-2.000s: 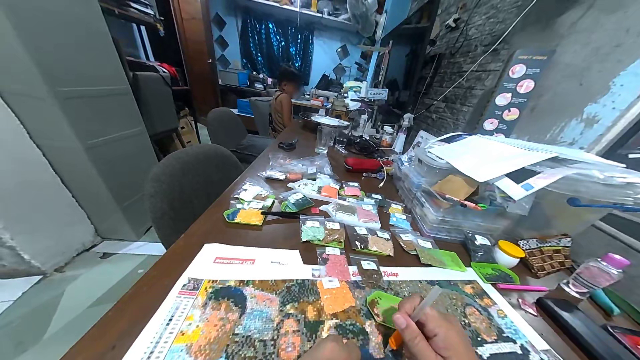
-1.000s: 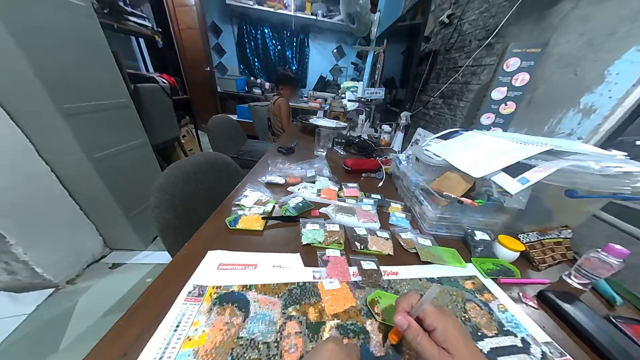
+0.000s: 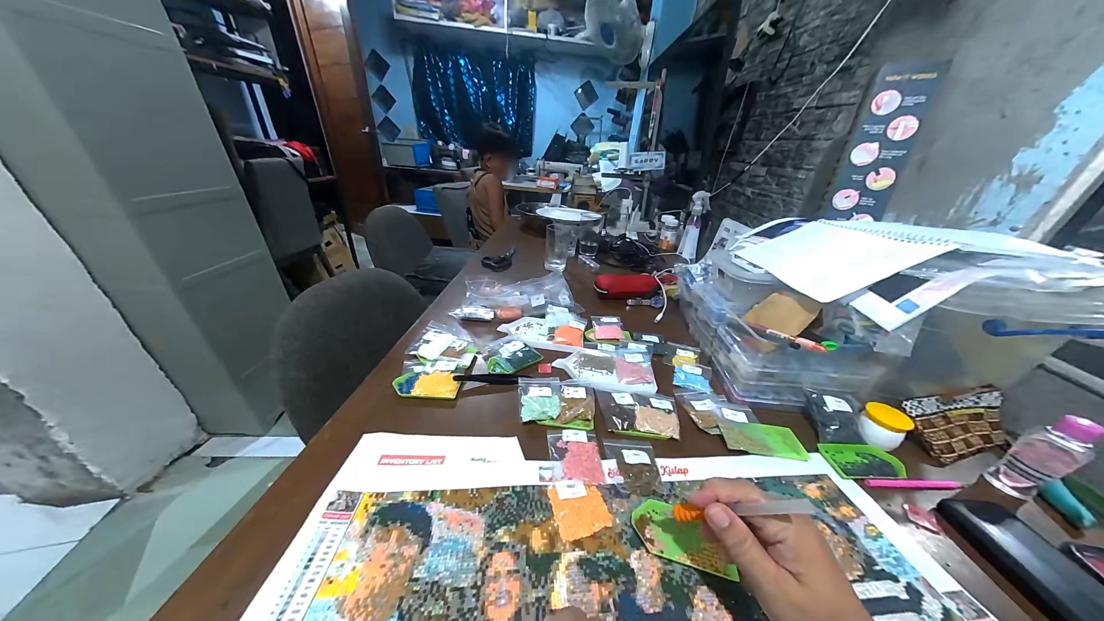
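My right hand [image 3: 768,539] pinches a diamond-painting pen [image 3: 733,509] with a clear shaft and an orange end, just over a green bead tray [image 3: 686,539] holding some brownish beads. Only a sliver of my left hand [image 3: 569,614] shows at the bottom edge, so its fingers cannot be made out. Beneath both lies a diamond-painting canvas [image 3: 483,561] with a mosaic of faces. A bag of orange beads [image 3: 580,513] rests on it, beside bags of pink beads [image 3: 582,459] and dark brown beads [image 3: 636,470] at its upper edge.
Several bead bags and green trays [image 3: 427,384] spread across the brown table. Stacked clear plastic boxes [image 3: 776,371] stand at the right, near a pink-capped bottle [image 3: 1044,457] and a black case [image 3: 1018,552]. A red case [image 3: 625,285] lies farther back. A person [image 3: 490,190] is at the far end.
The orange end of the pen was pointing down beside the tray; now it points left over the tray, with the pen lying nearly level. My left hand has dropped mostly out of view.
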